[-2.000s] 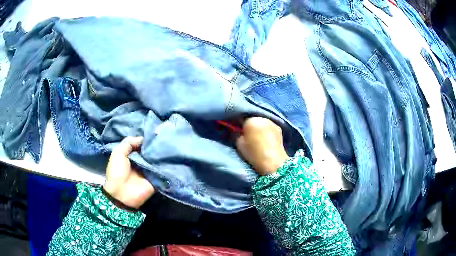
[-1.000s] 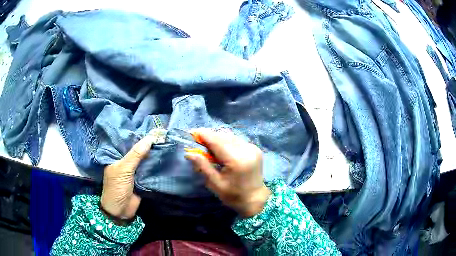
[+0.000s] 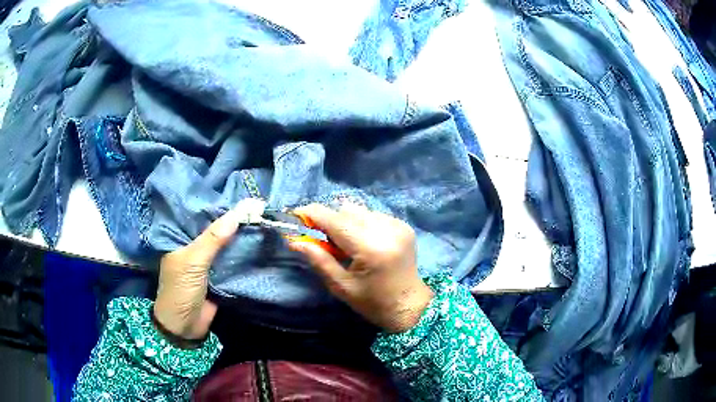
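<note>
A blue denim shirt [image 3: 259, 82] lies spread and bunched on the white table in front of me. My left hand [image 3: 192, 271] pinches a small part of it between thumb and fingers, with something whitish, perhaps a label, at the fingertips. My right hand [image 3: 365, 259] holds orange-handled snips [image 3: 302, 229]. Their silvery blades point left and reach my left fingertips. Whether the blades touch cloth or thread is too small to tell. A line of yellowish stitching shows on the shirt just above my left fingertips.
A long heap of denim garments [image 3: 604, 180] lies at the right and hangs over the table's near edge. Another lighter denim piece [image 3: 396, 35] lies at the back middle. The white table [image 3: 510, 196] shows between them. Something bright blue [image 3: 69, 322] stands below the table at left.
Since two seconds ago, my right hand has come out of the shirt's folds and moved left to my left hand. Over the last second, both hands have stayed nearly in place.
</note>
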